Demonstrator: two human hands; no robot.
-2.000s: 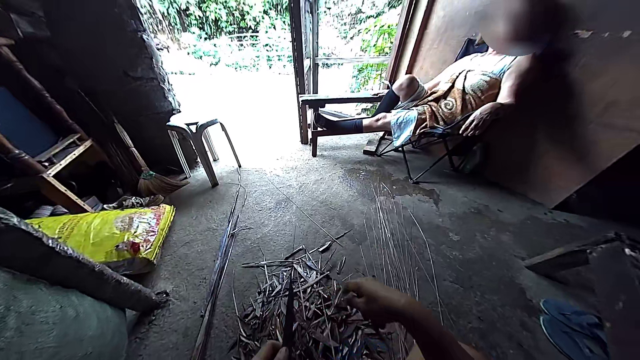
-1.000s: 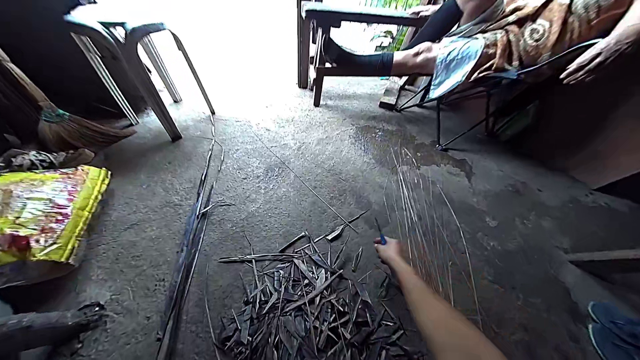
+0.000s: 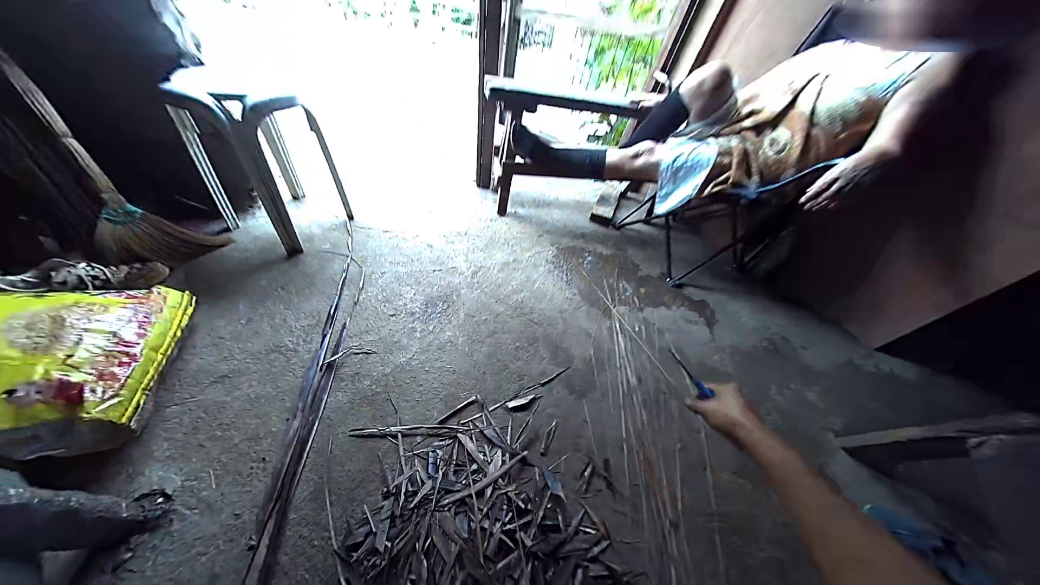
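My right hand (image 3: 725, 411) is closed on the blue handle of a small knife (image 3: 691, 375), its thin dark blade pointing up and left. A long thin stick (image 3: 630, 329) lies or hangs just left of the blade; whether I hold it, I cannot tell. Below and left of the hand, a bundle of thin pale sticks (image 3: 642, 422) is spread along the concrete floor. A heap of dark dry leaf strips (image 3: 479, 520) lies at the bottom middle. Left of it, long dark fronds (image 3: 305, 422) reach toward the plastic stool. My left hand is out of view.
A plastic stool (image 3: 260, 162) and a broom (image 3: 154, 236) stand at the left, above a yellow sack (image 3: 89, 357) and a shoe (image 3: 89, 275). A person reclines on a folding chair (image 3: 703, 236) at the upper right, legs on a wooden bench (image 3: 561, 96). Blue slippers (image 3: 918, 528) lie lower right.
Two seconds ago both hands were over the leaf heap; the left has left the view. My right hand has moved right, away from the heap, with the knife. The view has shifted.
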